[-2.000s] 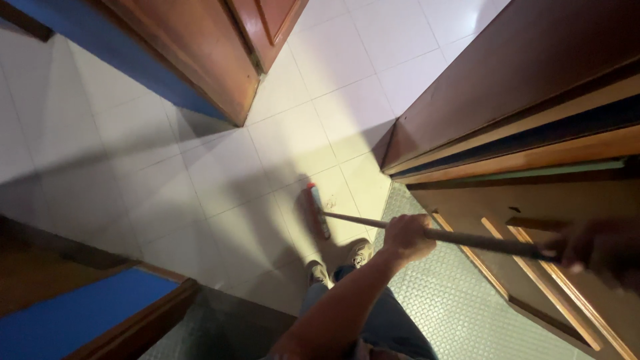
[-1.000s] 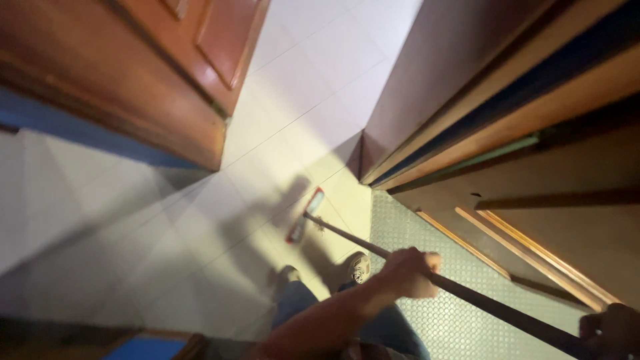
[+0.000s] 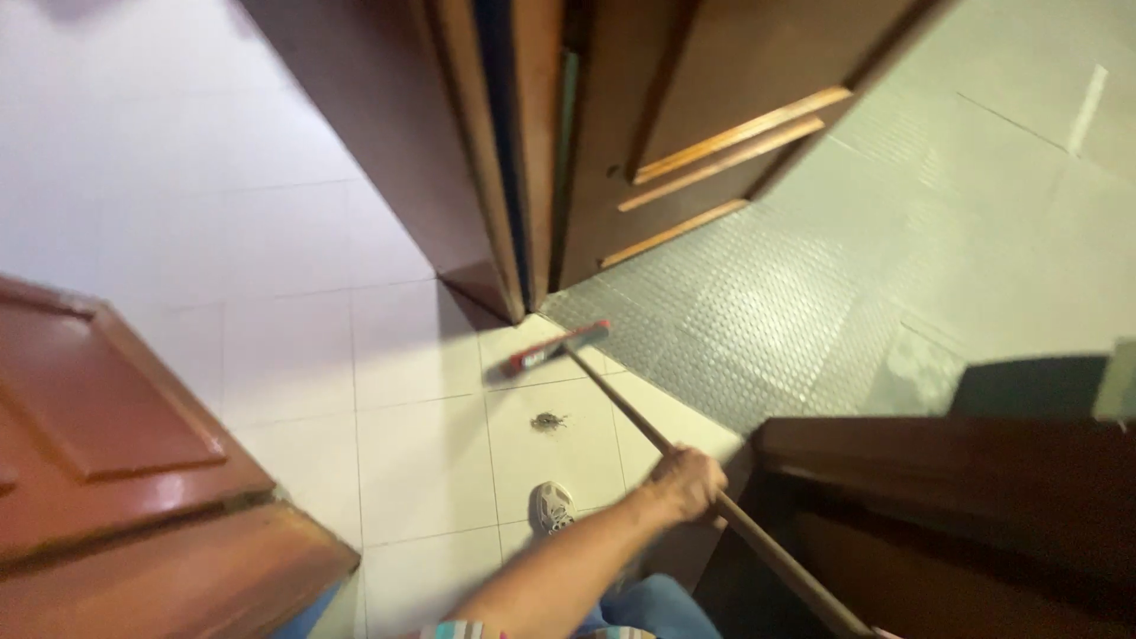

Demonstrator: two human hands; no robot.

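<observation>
My left hand (image 3: pixel 688 484) is closed around the wooden handle (image 3: pixel 781 555) of a push broom. The narrow broom head (image 3: pixel 561 346), red at its ends, is at the far end of the handle, over the pale tiles beside the textured grey floor. A small dark clump of debris (image 3: pixel 548 421) lies on a tile between the broom head and my shoe (image 3: pixel 554 508). Only a pale sliver, perhaps part of my right hand, shows at the bottom edge beside the handle; its grip is hidden.
A panelled wooden door (image 3: pixel 710 106) and its frame (image 3: pixel 444 177) stand just beyond the broom head. Reddish wooden door panelling (image 3: pixel 133 426) is at the left. Dark wood (image 3: pixel 958 497) fills the lower right, beside the handle. Textured grey flooring (image 3: pixel 745 311) adjoins the tiles.
The view has swung to the right. The broom head has moved away from my feet to near the door frame, and the debris on the tile now shows plainly. My left hand still holds the handle.
</observation>
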